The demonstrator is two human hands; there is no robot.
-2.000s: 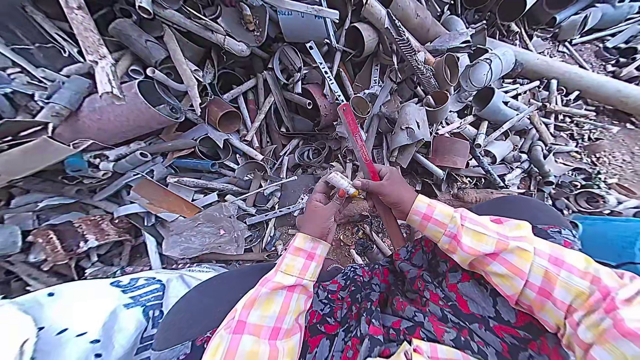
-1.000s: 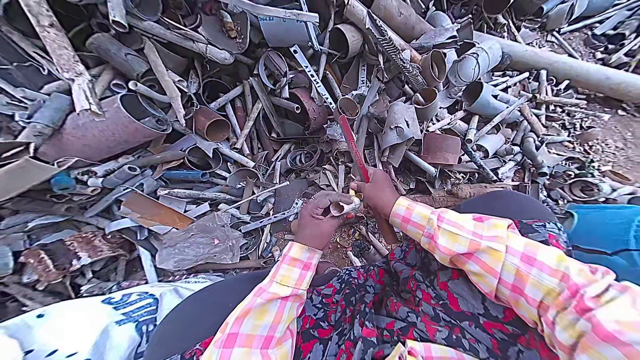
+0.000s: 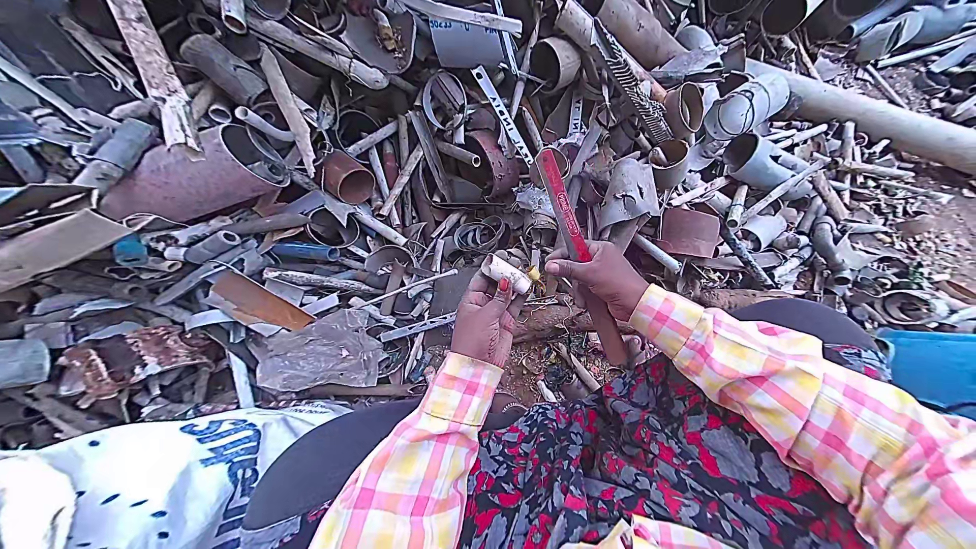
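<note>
My left hand grips a short piece of white plastic pipe, its open end facing up and left. A small yellowish bit shows at the pipe's right end. My right hand, just to the right, is closed around a long flat red bar bearing writing. The bar slants from upper left to lower right, and its darker lower part shows below the hand. Whether the bar has a blade or teeth, I cannot tell. The pipe and the bar are apart.
Scrap pipes and plastic pieces lie heaped in front, among them a wide pinkish pipe and a long grey pipe. A crumpled clear plastic sheet lies at left. A white printed sack is at lower left, a blue object at right.
In my left hand, the pipe piece has turned and now points up and left. The red bar stays in my right hand throughout.
</note>
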